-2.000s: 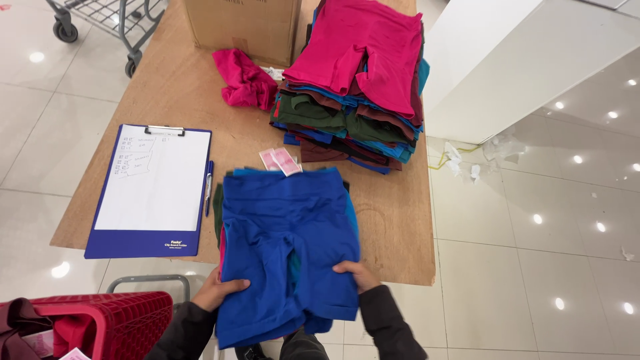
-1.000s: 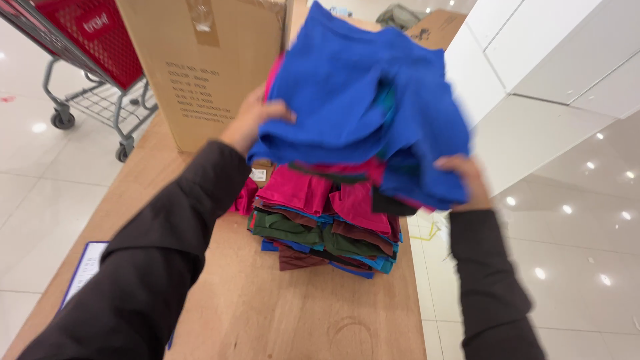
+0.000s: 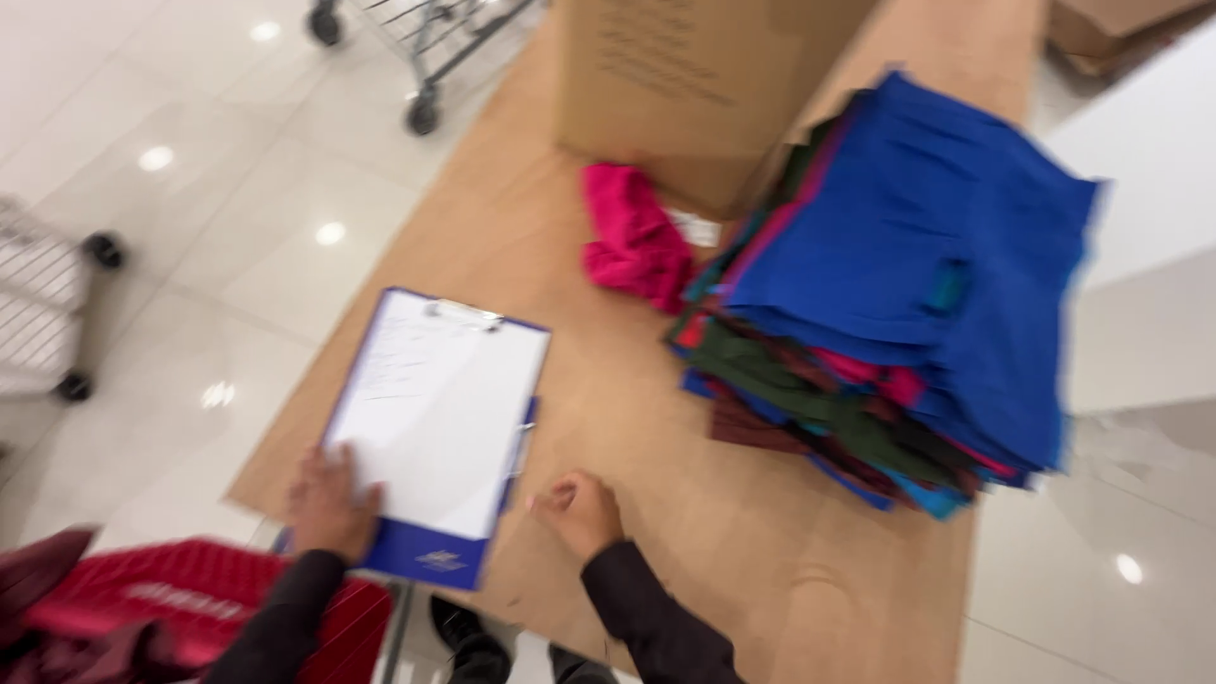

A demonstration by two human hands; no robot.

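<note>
My left hand (image 3: 332,503) rests with fingers apart on the lower left edge of a blue clipboard (image 3: 427,556), which holds a sheet of paper (image 3: 446,418) with handwriting. My right hand (image 3: 578,508) is just right of the clipboard, above the wooden table, its fingers curled; whether anything is in them is not clear. A pen (image 3: 522,437) lies along the clipboard's right edge. At the right stands a tall stack of folded garments in several colours, with blue shorts (image 3: 912,218) on top. A crumpled pink garment (image 3: 632,237) lies left of the stack.
A cardboard box (image 3: 674,95) with printed writing stands at the table's (image 3: 722,532) back. A red shopping basket or cart (image 3: 190,589) with dark red garments is at the lower left. Wheeled metal carts (image 3: 427,57) stand on the tiled floor. A white surface (image 3: 1149,161) is at the right.
The blue shorts, held in both hands before, now lie on top of the stack, released. My hands have moved to the clipboard and beside it.
</note>
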